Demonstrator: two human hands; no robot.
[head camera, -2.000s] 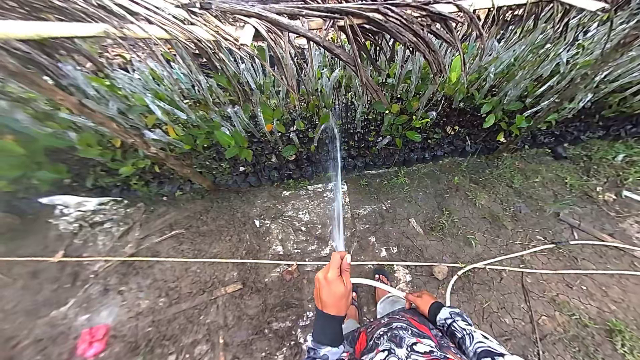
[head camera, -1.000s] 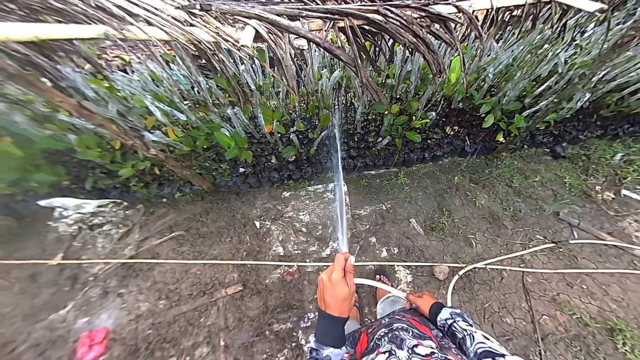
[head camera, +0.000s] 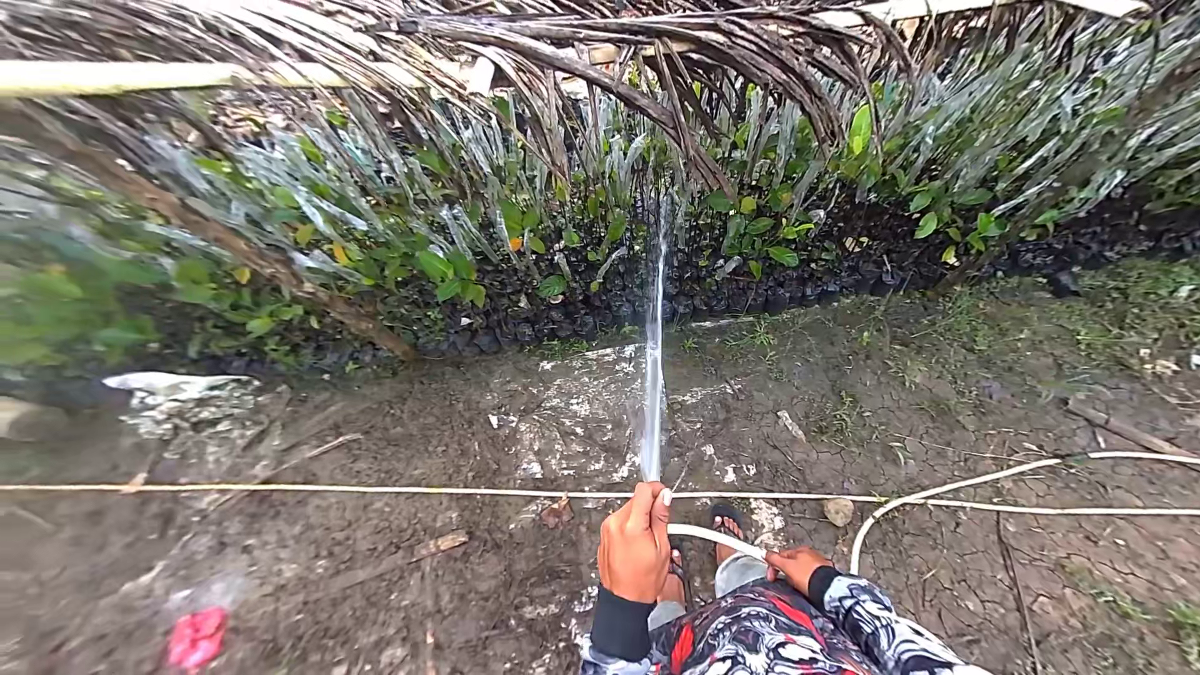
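Observation:
My left hand (head camera: 636, 544) is closed around the end of a white hose (head camera: 717, 536), thumb and fingers at its mouth. A jet of water (head camera: 654, 375) leaves the hose there and reaches the base of a dense row of leafy seedlings (head camera: 750, 234) in dark bags. My right hand (head camera: 797, 567) grips the same hose lower down, close to my waist. From there the hose loops out over the ground to the right. The hose mouth itself is hidden by my left fingers.
A thin pale line (head camera: 375, 488) crosses the muddy ground just beyond my feet. Dry palm fronds (head camera: 562, 56) hang over the seedlings, and a wooden pole (head camera: 262, 258) leans at left. White plastic (head camera: 192, 398) and a red plastic piece (head camera: 197, 637) lie at left.
My left hand and the water jet have shifted slightly to the left since one second ago. My right hand stays in place on the hose.

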